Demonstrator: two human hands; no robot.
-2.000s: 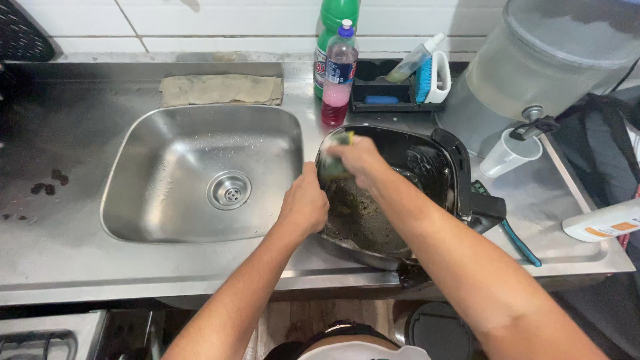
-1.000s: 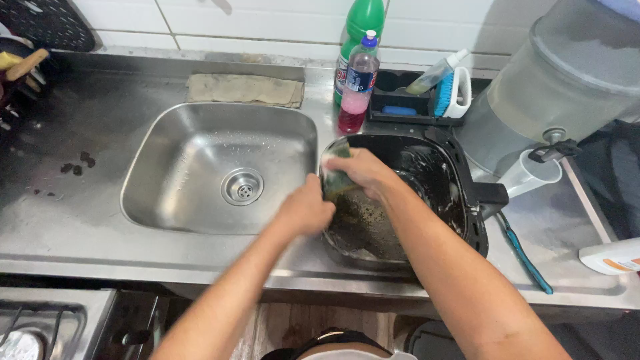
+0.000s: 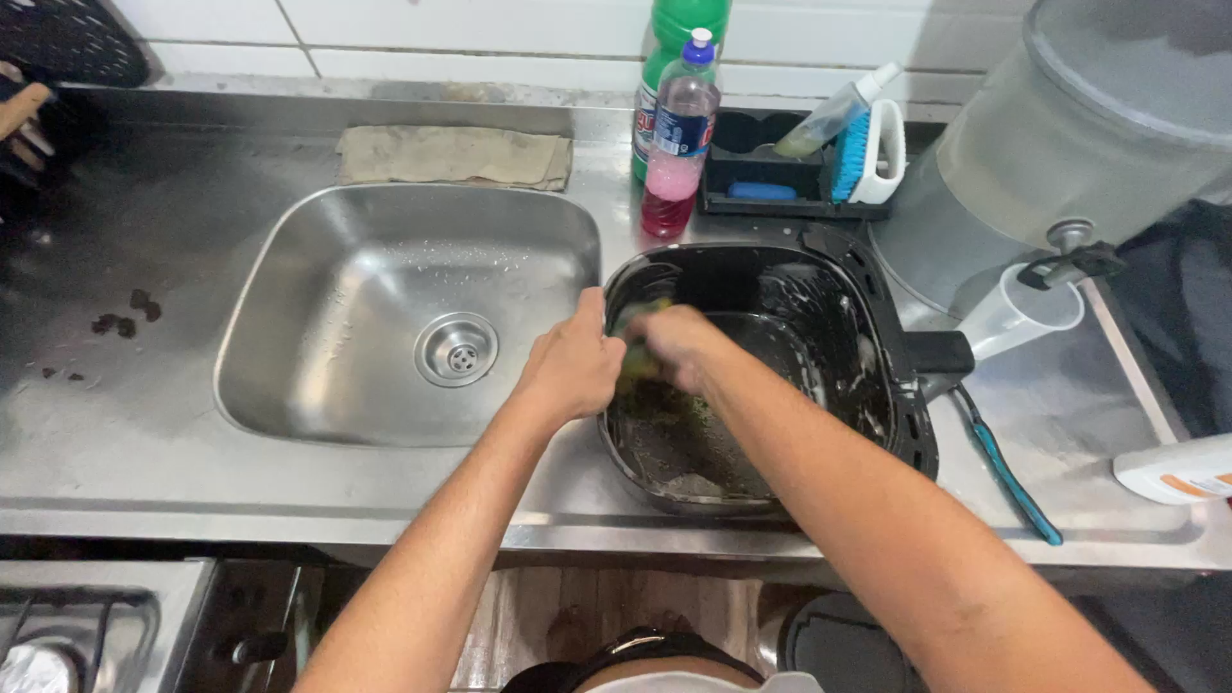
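Note:
A black air fryer basket point(image 3: 799, 289) with soapy streaks on its inner walls rests on the steel counter, right of the sink, its handle pointing right. My left hand point(image 3: 575, 361) grips its left rim. Inside, my right hand point(image 3: 679, 346) presses a yellow-green sponge point(image 3: 640, 356) against the left inner wall; the sponge is blurred and partly hidden by the fingers. Some greenish grime and liquid lie on the basket's bottom.
Left is the steel sink point(image 3: 366, 289), with a folded cloth point(image 3: 452, 156) behind. Bottles of pink liquid point(image 3: 679, 144) and green point(image 3: 688, 19) stand behind the basket, beside a black caddy point(image 3: 760, 207) with a brush point(image 3: 876, 154). Right are a water dispenser point(image 3: 1068, 144), white cup point(image 3: 1020, 308) and teal-handled tool point(image 3: 1011, 476).
My right hand stays inside the basket near its left wall with the sponge, shifting slightly. My left hand remains at the left rim. The view has shifted a little.

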